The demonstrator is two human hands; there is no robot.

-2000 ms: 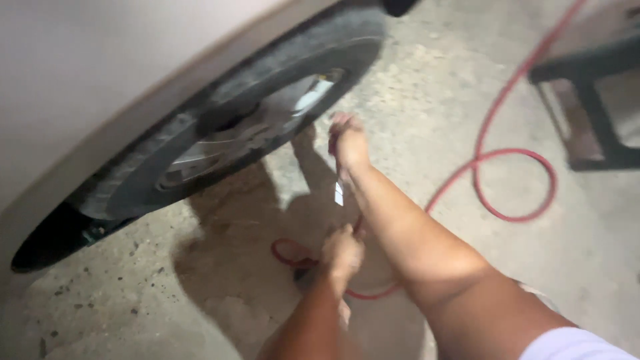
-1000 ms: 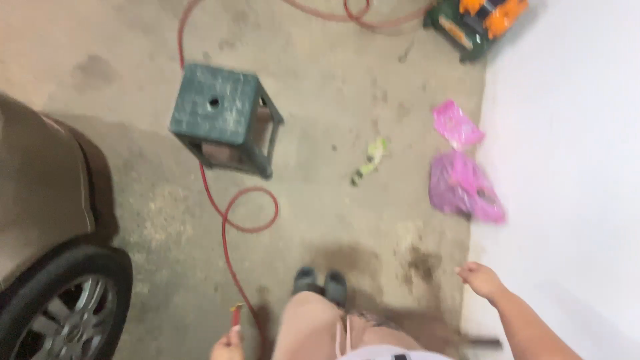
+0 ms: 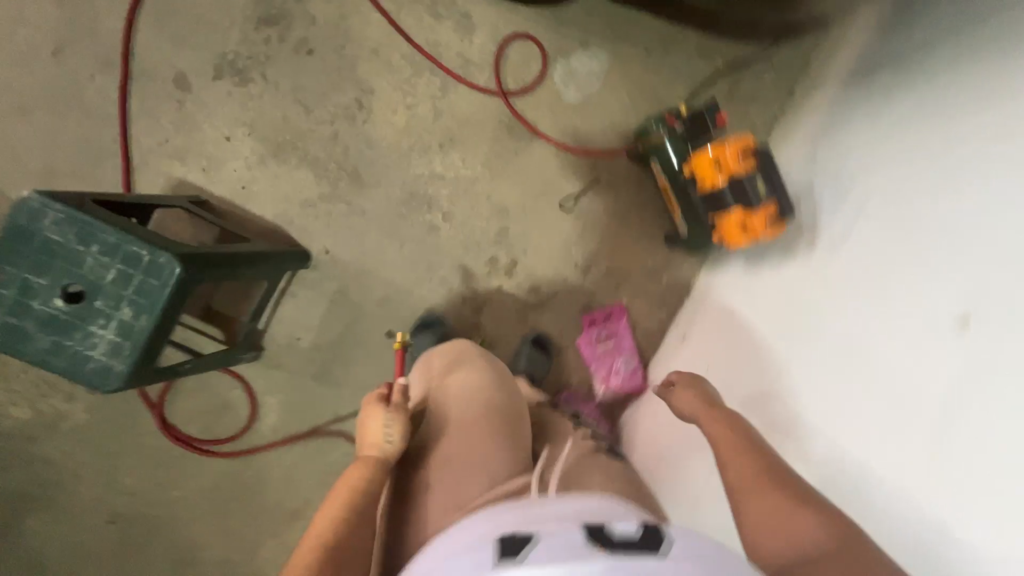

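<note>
My left hand is closed around the end of a red air hose, whose brass fitting points up past my fingers, beside my knee. From that hand the hose trails left across the floor. My right hand hangs out to the right in front of the white wall, its fingers curled; whether anything small is inside cannot be seen. Nearest to it lies a pink plastic bag on the floor. A compressor with orange parts stands by the wall, with red hose running to it.
A green plastic stool stands at the left, with hose loops beside it. More hose curls over the concrete floor ahead. The white wall borders the right side. A dark object crosses the top edge.
The view has swung away from the car wheel to the stool and then the compressor. My hands, close together by the wheel two seconds ago, are now apart at my sides.
</note>
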